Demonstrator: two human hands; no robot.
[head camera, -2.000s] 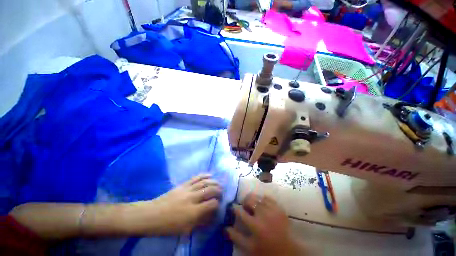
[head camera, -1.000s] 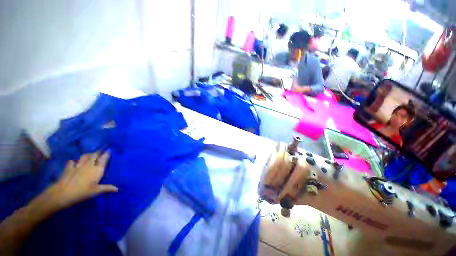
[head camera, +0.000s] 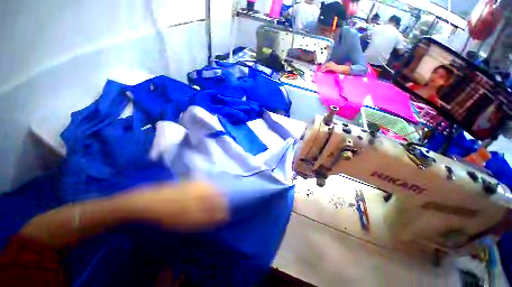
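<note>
A large blue garment (head camera: 106, 148) lies heaped on the table left of the sewing machine (head camera: 382, 174), with its pale inside (head camera: 216, 148) turned up. A mid-blue patch (head camera: 245, 135) shows on the pale part. One edge of the cloth reaches the needle area under the machine's left end. My left hand (head camera: 193, 204) is blurred and lies over the blue cloth at the lower middle; its fingers cannot be made out. My right hand is not visible.
Snips (head camera: 362, 210) lie on the machine bed beside dark scraps (head camera: 337, 202). Behind are a second blue pile (head camera: 247, 87), pink fabric (head camera: 370, 98) and a green-white basket (head camera: 387, 124). A person (head camera: 348, 47) sits at the facing table. A screen (head camera: 449, 84) stands above the machine.
My left hand has moved from the upper left of the heap to the right and down. The cloth is rearranged, with more pale inside bunched up. The right hand, seen two seconds ago, is gone from view.
</note>
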